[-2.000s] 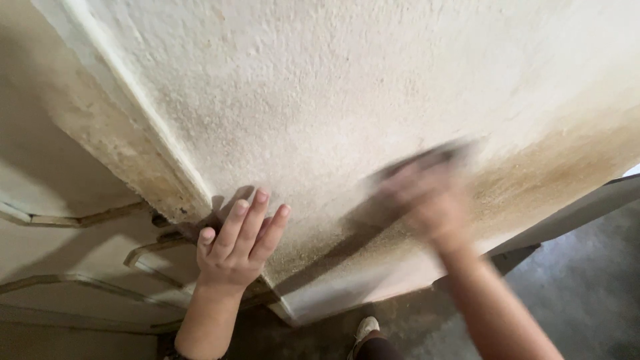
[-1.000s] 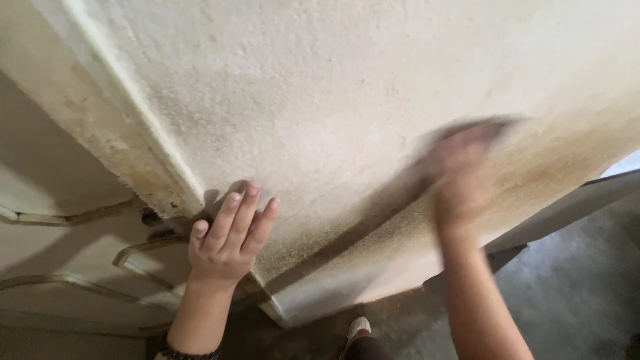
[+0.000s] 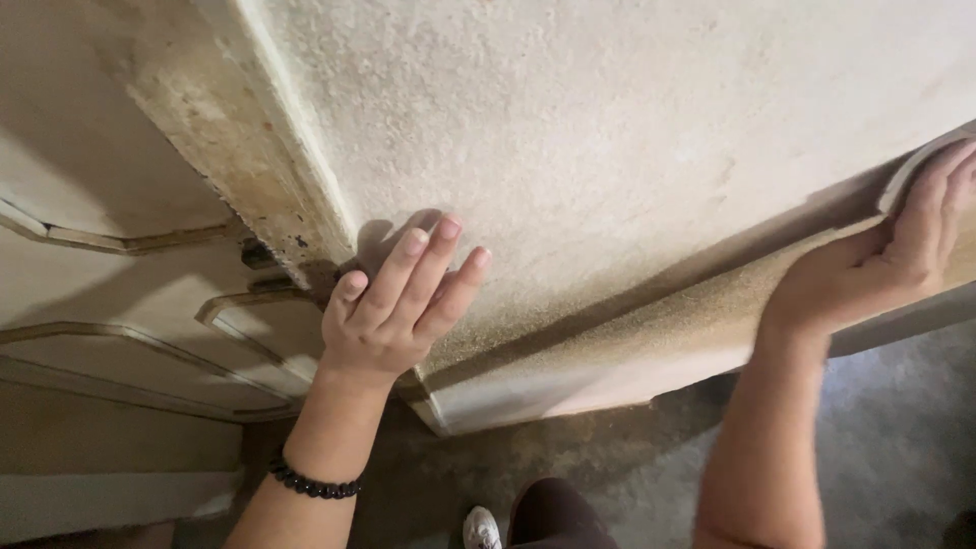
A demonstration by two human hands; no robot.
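A rough, pale wall (image 3: 595,152) with brownish stains fills the upper view. Near its left edge, beside the worn door frame (image 3: 252,152), my left hand (image 3: 396,305) rests with fingers apart, holding nothing; a dark beaded bracelet (image 3: 313,482) circles that wrist. At the right edge, my right hand (image 3: 915,221) presses a thin curved sheet (image 3: 903,179), possibly sandpaper, against the wall. Part of the sheet and the fingertips lie outside the view or under the hand.
A panelled door (image 3: 99,282) with raised moulding stands at the left, with a dark latch or gap beside the frame. Below lies a grey concrete floor (image 3: 892,412), where a white shoe (image 3: 482,528) and a dark-clad knee show.
My right hand has moved right along the wall to the edge of the view. My left hand stays near the door frame, fingers spread.
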